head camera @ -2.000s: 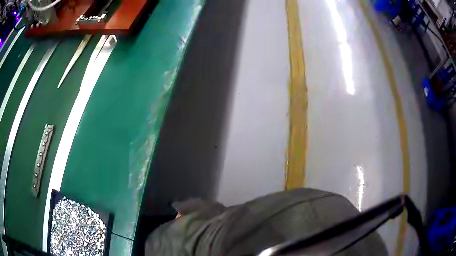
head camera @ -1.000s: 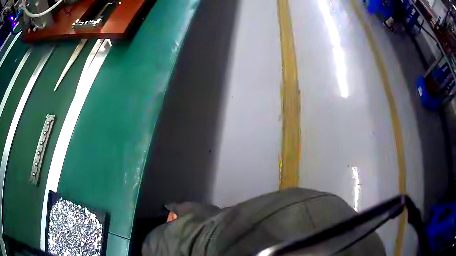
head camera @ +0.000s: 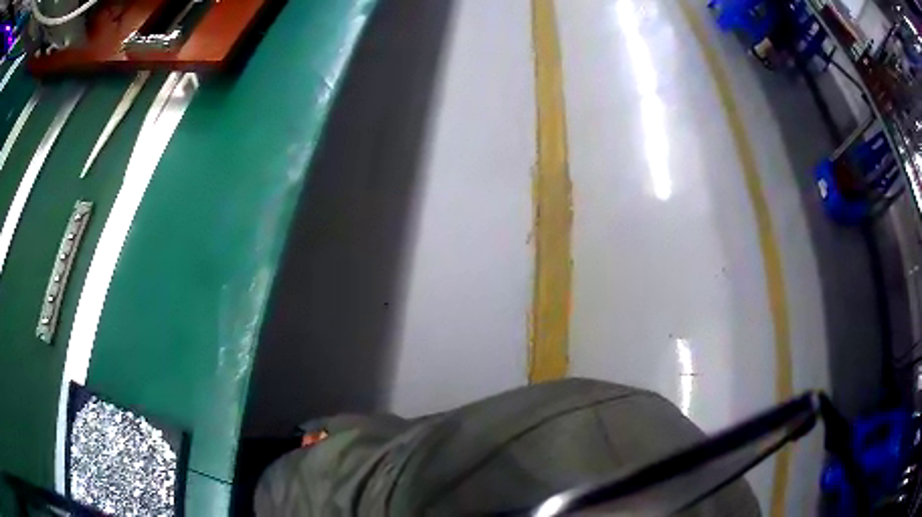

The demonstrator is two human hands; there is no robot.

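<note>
A black-rimmed tray (head camera: 184, 475) lies at the lower left on the green bench, full of small silvery metal parts (head camera: 119, 456). A narrow grey metal strip (head camera: 64, 271) with a row of dots lies on the darker green belt beyond it. Neither of my hands can be seen. A grey-green jacket (head camera: 546, 444) fills the bottom middle. A small orange-red patch (head camera: 315, 438) shows at its left edge; I cannot tell if it is skin or lining.
An orange-red tray (head camera: 207, 45) holding a metal piece is at the upper left, with a pale pointed strip (head camera: 113, 123) below it. A dark bar (head camera: 698, 444) crosses the lower right. Blue stools (head camera: 847, 187) stand at the right beyond the yellow floor line (head camera: 551, 202).
The view has shifted, so bench and floor sit further left. The grey metal strip has moved up along the belt, away from the parts tray. The parts tray stays put on the bench.
</note>
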